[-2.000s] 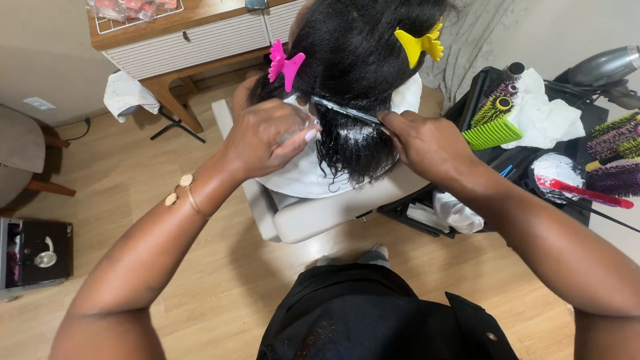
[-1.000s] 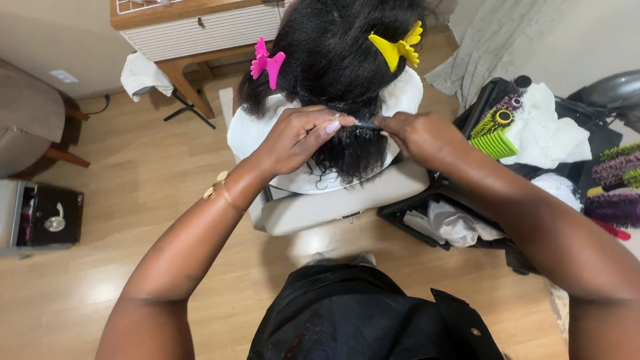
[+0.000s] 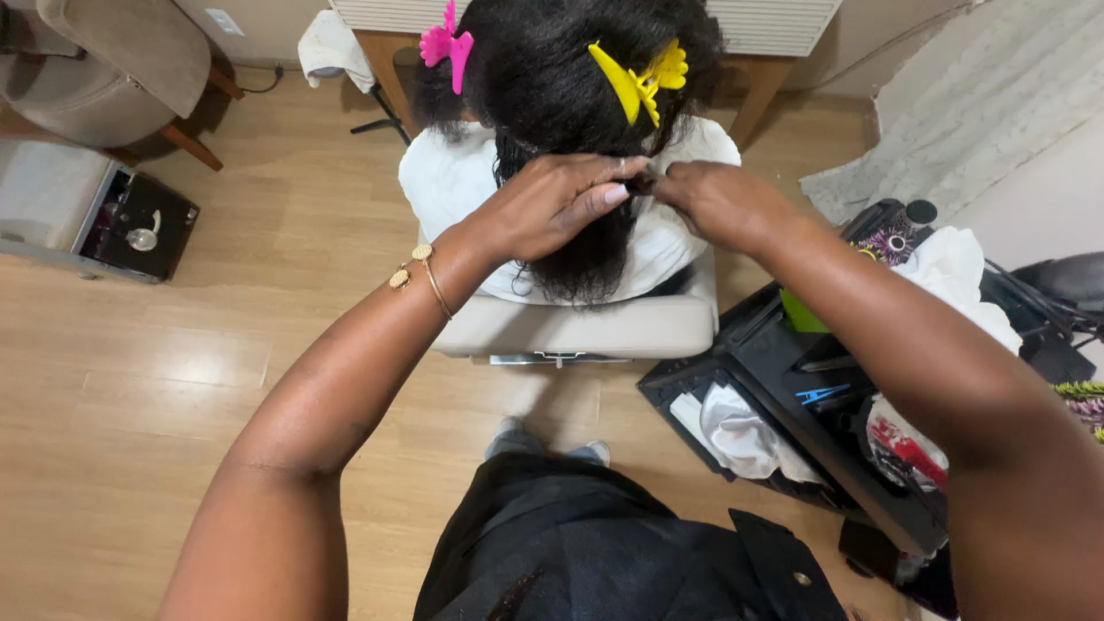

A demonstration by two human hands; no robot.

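A seated person's dark hair (image 3: 561, 86) is parted, with a pink claw clip (image 3: 447, 47) on the left side and a yellow claw clip (image 3: 640, 82) on the right. My left hand (image 3: 561, 198) lies over a section of hair at the back of the head, its thumb and fingers around some strands. Close beside it on the right, my right hand (image 3: 720, 203) is curled at the same section; something dark shows between the two hands, and I cannot tell whether it is hair or a tool. A white towel (image 3: 448, 185) covers the person's shoulders.
The beige chair back (image 3: 586, 326) stands before me. At right, a black trolley (image 3: 759, 379) holds a blue clip (image 3: 821, 394), round brushes (image 3: 893, 243), white towels (image 3: 953, 267) and a bowl (image 3: 901, 440). A slatted cabinet (image 3: 776, 21) stands beyond the person.
The white-coated comb or brush seen at the hair two seconds ago is no longer plainly visible. My hands have shifted to the right side of the hair section. The view has moved.
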